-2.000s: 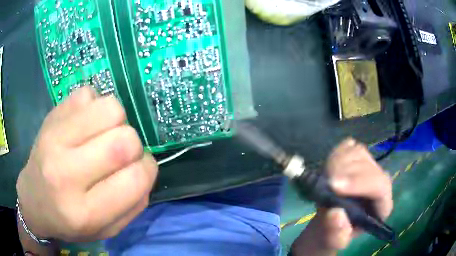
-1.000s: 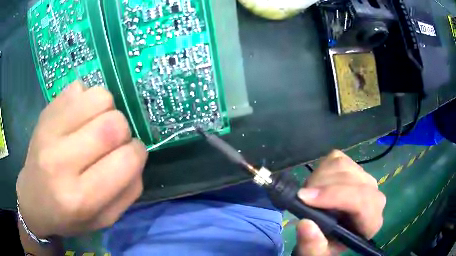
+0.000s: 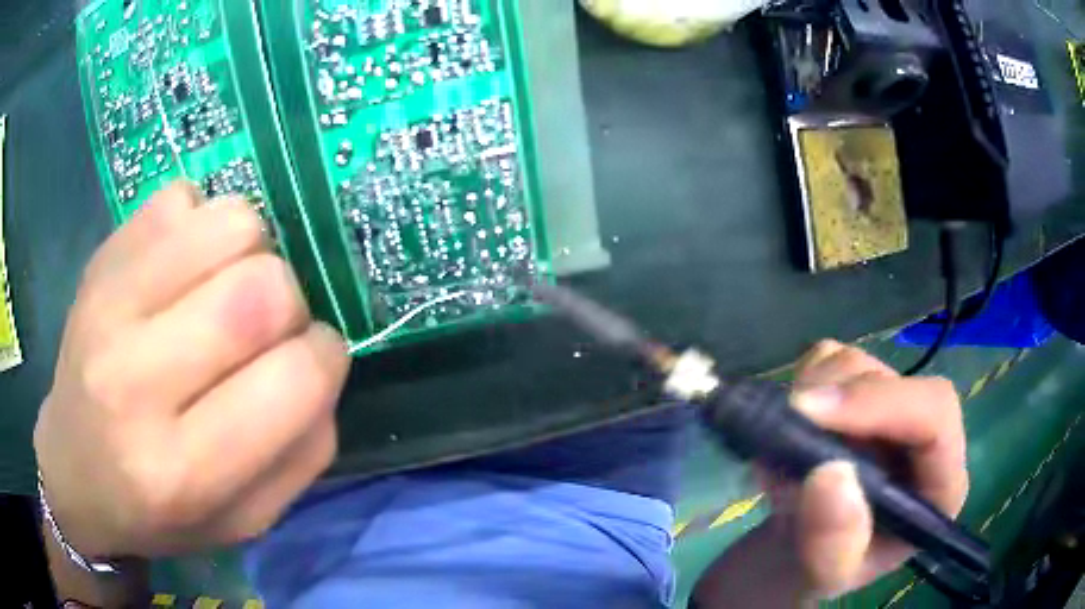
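Observation:
Two green circuit boards lie solder side up, side by side: the right circuit board and the left circuit board. My left hand is closed on solder wire, over the near end of the left board. The wire's free end curves onto the near part of the right board. My right hand holds the soldering iron by its black handle. The iron's dark tip is at the near right corner of the right board, right of the wire's end. Whether it touches is too blurred to tell.
A grey-green mat shows beside the right board. A round whitish cup is cut off at the top. A yellow-brown sponge lies before the black iron stand, with a cable at the bench's right. My blue-clothed lap is below the edge.
The iron first moved left until its tip met the wire's end, then moved back right, away from it. The wire's end now lies on the board, where earlier it was off the near edge.

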